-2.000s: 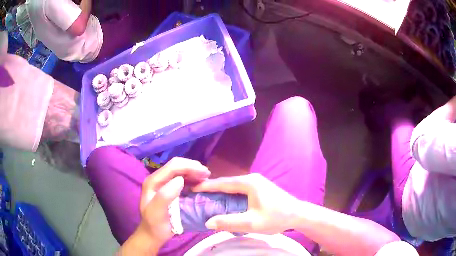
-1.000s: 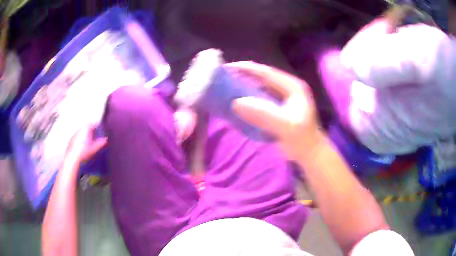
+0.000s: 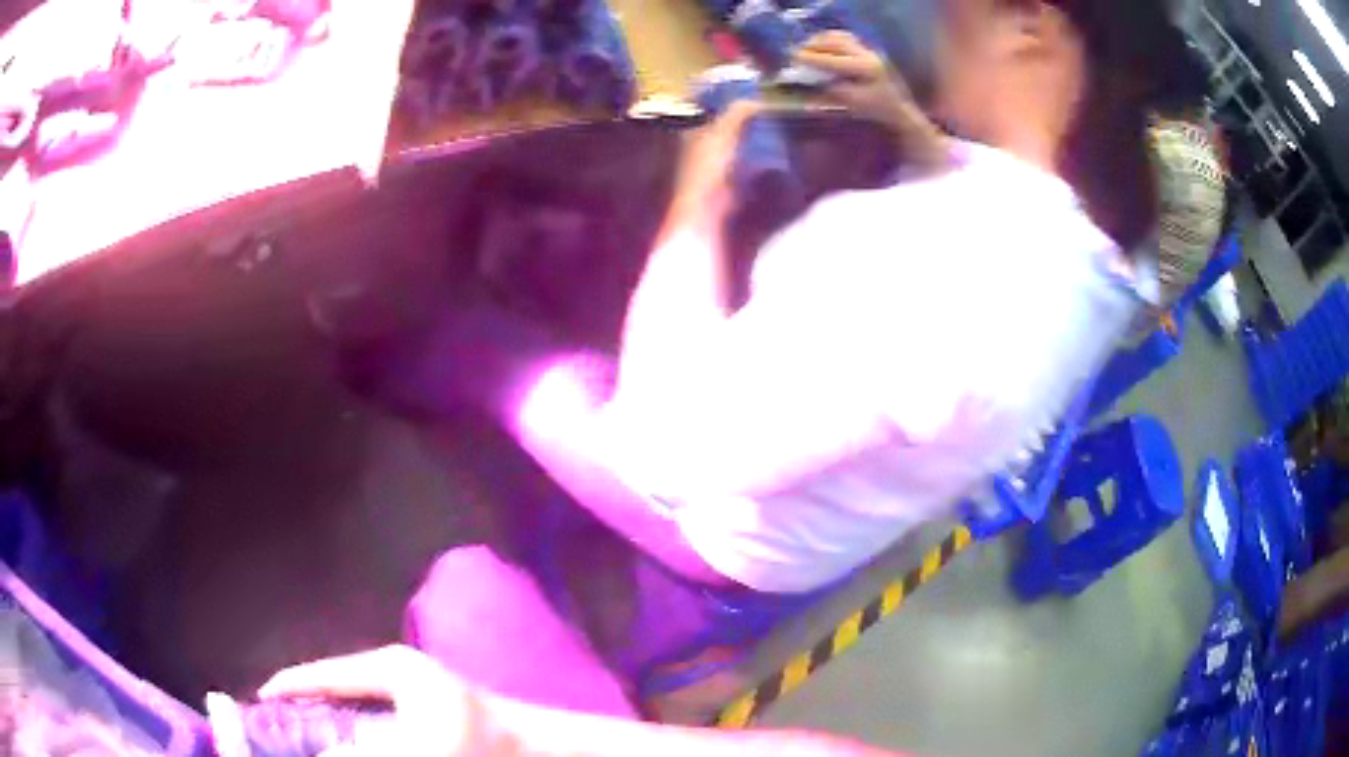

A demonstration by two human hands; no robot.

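My right hand (image 3: 392,692) is at the bottom left, reaching in from the right along the lower edge. Its fingers are around a purple tube part (image 3: 289,725), which is partly covered by the hand and cut off by the bottom edge. A pale rim or ring (image 3: 225,725) shows at the tube's left end; whether it is a separate piece I cannot tell. My left hand is not in view. The blue-violet crate (image 3: 101,663) shows only in the bottom left corner, with pale, blurred contents.
A person in a white top (image 3: 873,370) sits close on the right, handling blue tubes. The glaring lit box (image 3: 303,141) and dark stacked tubes (image 3: 511,62) are on the bench at the upper left. Yellow-black tape (image 3: 851,629), a blue stool (image 3: 1110,503) and blue crates are on the floor at right.
The view has swung right, so the crate has slid to the lower left corner. My left hand has left the picture. My right hand still holds the tube, now low at the left.
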